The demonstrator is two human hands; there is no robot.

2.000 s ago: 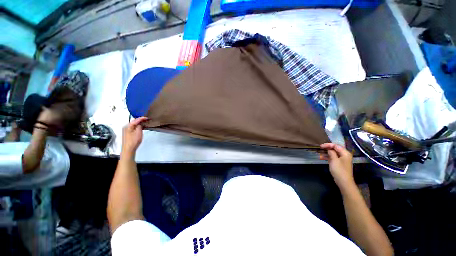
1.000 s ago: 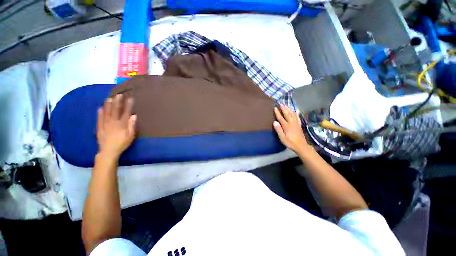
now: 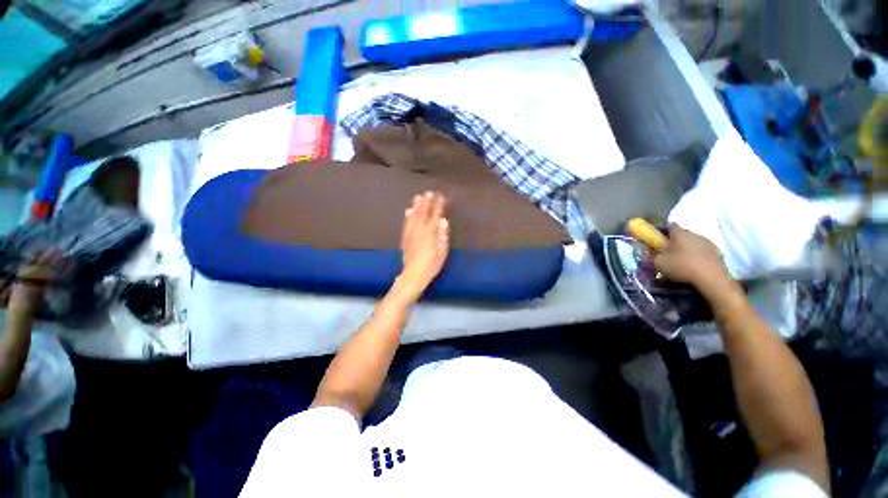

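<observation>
The brown cloth section lies spread on the navy padded board, whose rounded left end and front strip show. Plaid cloth joined to it trails behind, toward the back right. My left hand rests flat on the brown cloth near its front edge, fingers extended, gripping nothing. My right hand is closed around the wooden handle of the steam iron, at the right end of the board. Part of the iron is hidden by my hand.
Blue bars lie behind the board. A grey metal plate and white cloth are at right. A small white box sits on the back ledge. At far left, a neighbouring person's arm is beside dark cloth.
The brown cloth went from being held up by both hands to lying on the board. My left hand moved right across it. My right hand left the cloth and took hold of the iron.
</observation>
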